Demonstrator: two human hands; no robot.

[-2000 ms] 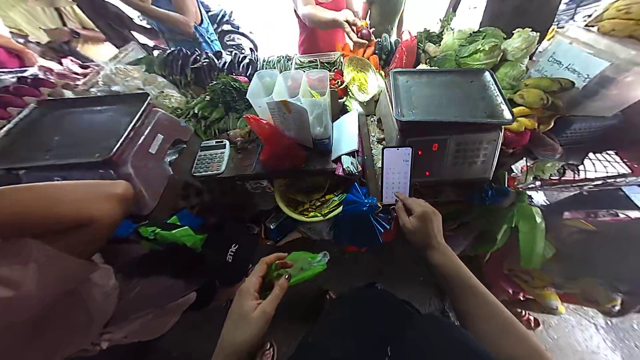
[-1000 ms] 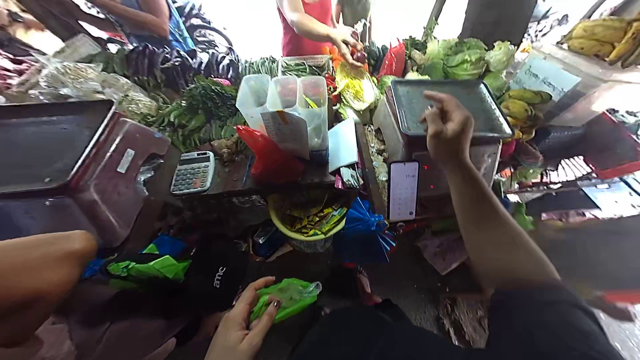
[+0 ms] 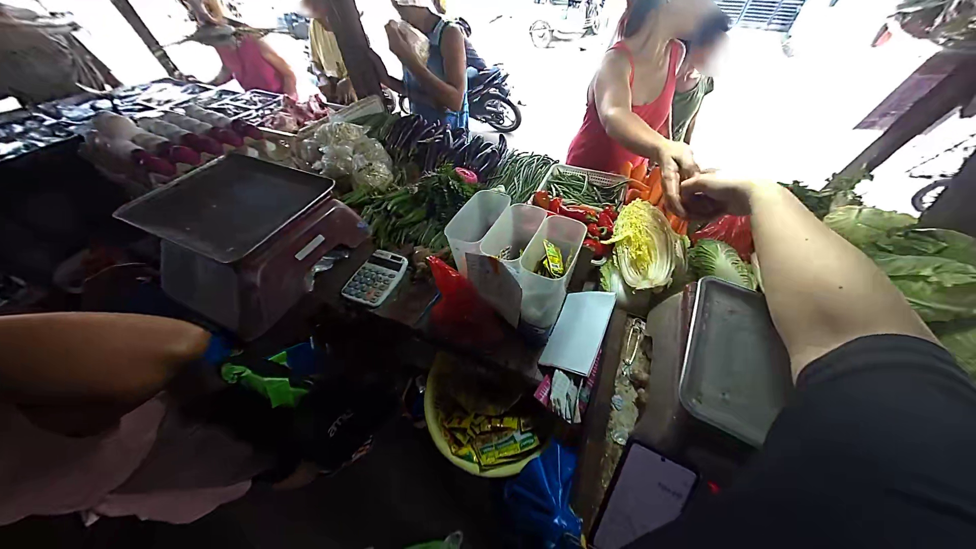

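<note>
My right arm reaches over the stall, and my right hand (image 3: 713, 194) meets the hand of a person in a red top, above a halved napa cabbage (image 3: 643, 248). Whether something lies between the two hands cannot be made out. My left hand is out of the frame; a bit of green plastic (image 3: 442, 543) shows at the bottom edge. A scale with a metal tray (image 3: 736, 358) lies beneath my right forearm, and a smartphone (image 3: 646, 496) with a lit screen leans near its front. Three clear plastic bins (image 3: 512, 236) stand left of the cabbage, one with yellow sachets.
A second scale (image 3: 236, 206) stands at the left, beside a calculator (image 3: 375, 277). A yellow basin (image 3: 435, 415) of sachets sits below the counter, near a blue plastic bag (image 3: 545, 488). Eggplants (image 3: 450, 149), long beans and red peppers line the back. Another person's arm (image 3: 99, 362) enters at left.
My right hand has moved from above the right scale out to the other person's hand. My left hand, holding green plastic before, has left the view. The view has swung strongly.
</note>
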